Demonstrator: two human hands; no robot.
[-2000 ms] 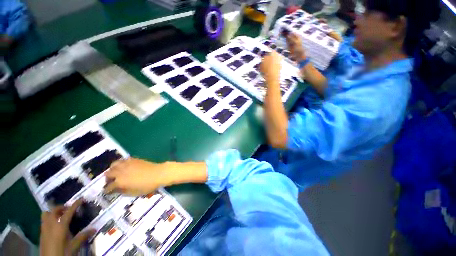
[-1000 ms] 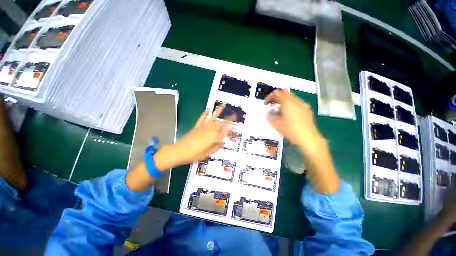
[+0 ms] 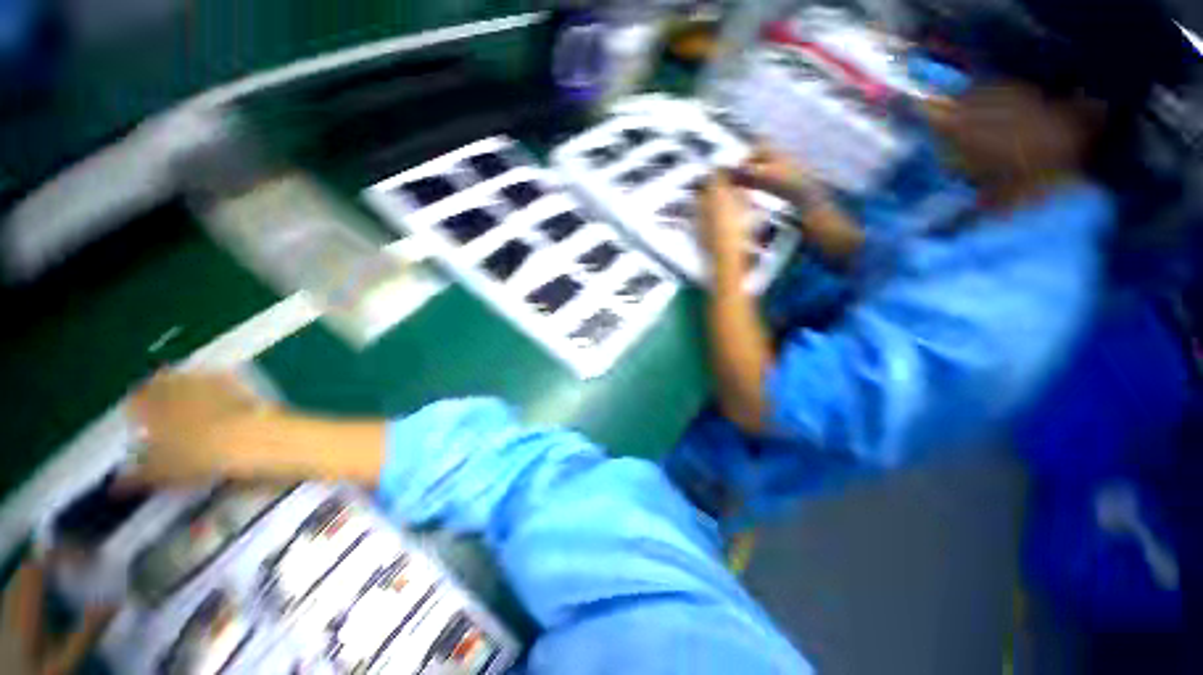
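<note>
The picture is badly blurred. A white tray (image 3: 306, 571) lies at the lower left, holding several silver-grey circuit boards (image 3: 314, 538) with orange patches. A dark part (image 3: 95, 512) shows at its far left. My right hand (image 3: 198, 425) is over the tray's far end, back of the hand up, fingers bent down; whether it grips anything is hidden. My left hand (image 3: 50, 626) is at the lower left edge, small, cut off and blurred beside the tray; its fingertips cannot be made out.
Another tray (image 3: 530, 251) with mostly black-faced parts lies beyond. At right, a person (image 3: 910, 317) in a blue smock works over a further tray (image 3: 666, 198), with a tray stack (image 3: 818, 112) behind. A translucent strip (image 3: 310, 251) lies at upper left.
The view has swung to the right since one second ago, so my tray now sits at the lower left. My left hand is now mostly out of the picture.
</note>
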